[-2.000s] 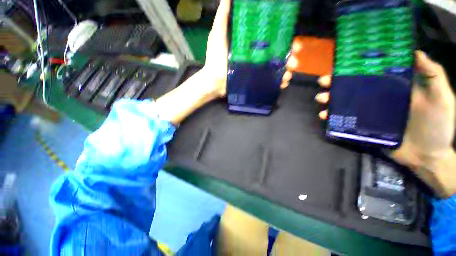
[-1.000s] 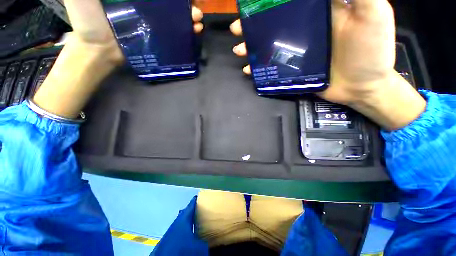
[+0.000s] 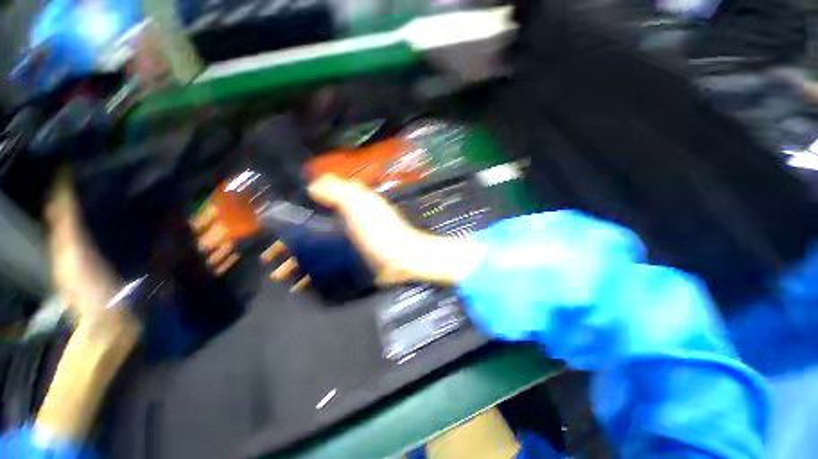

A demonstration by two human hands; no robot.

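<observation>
The view is strongly blurred. My left hand point(image 3: 85, 269) is at the left, holding a dark smartphone point(image 3: 152, 242) upright, with fingertips showing at its right edge. My right hand point(image 3: 377, 229) is near the centre, closed around a second dark smartphone point(image 3: 327, 260), its fingertips showing at the left edge. Both screens look dark. The black foam tray point(image 3: 269, 359) lies below both hands. An open-back unit point(image 3: 417, 323) with pale marks sits in the tray's right part, just under my right wrist.
An orange sheet point(image 3: 381, 161) lies behind the hands, with shiny clear plastic point(image 3: 439, 139) beside it. A large black stack point(image 3: 646, 134) stands at right. A green bench edge point(image 3: 439, 403) runs along the front. Another person's blue sleeve point(image 3: 81, 27) shows at top left.
The view has swung to the right and up, and is blurred. The screens, lit partly green earlier, now look dark. The orange sheet and black stack have come more into view.
</observation>
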